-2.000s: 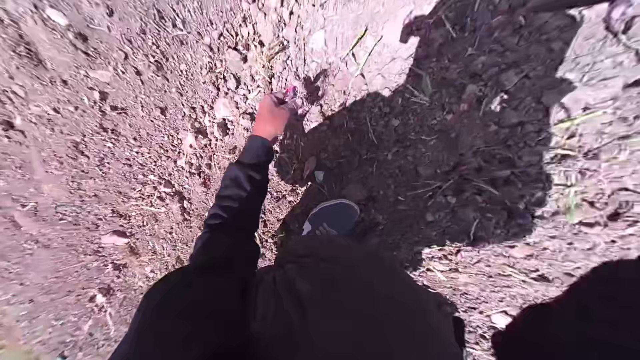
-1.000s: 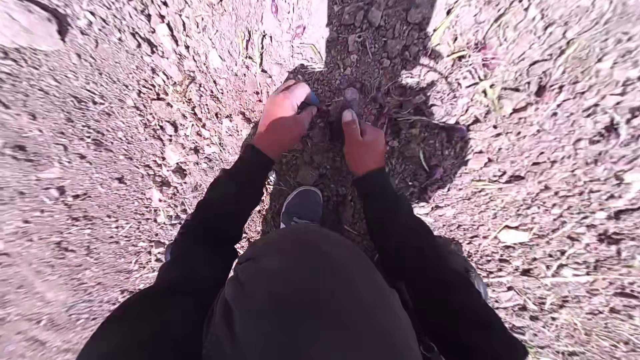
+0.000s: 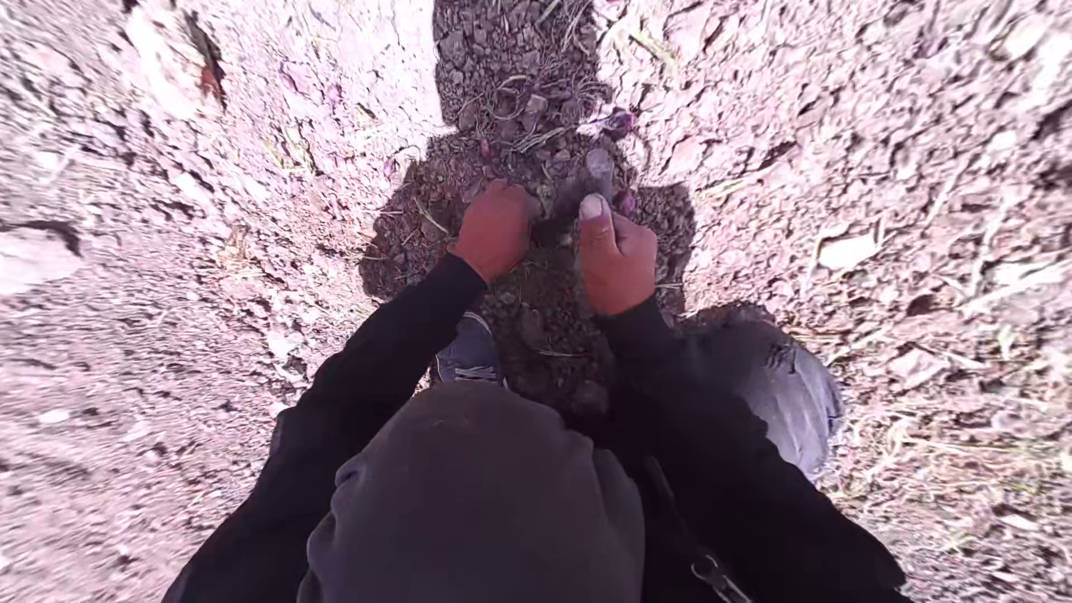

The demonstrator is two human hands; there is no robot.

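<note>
My right hand (image 3: 618, 255) is closed around a dark grey tool (image 3: 598, 167), its thumb along the top; a rounded end sticks out above the thumb and the rest is blurred. Close to it on the left, my left hand (image 3: 494, 230) is low at the shaded soil, fingers curled and blurred; whether it holds anything is hidden. A purple onion-like bulb (image 3: 620, 123) with pale stems lies on the soil just above the tool. Thin dry roots and stalks (image 3: 536, 138) lie among the clods above both hands.
Dry, cloddy soil (image 3: 837, 142) surrounds my hands. A shoe (image 3: 469, 350) shows below my left hand, and a grey trouser knee (image 3: 783, 394) is to the right. A large pale stone (image 3: 33, 258) lies at the far left, a flat pale one (image 3: 847, 249) at the right.
Two seconds ago one hand reached out to the soil; a second ago both were together. Since then my left hand has turned over beside the tool, and the blue item at its fingers no longer shows.
</note>
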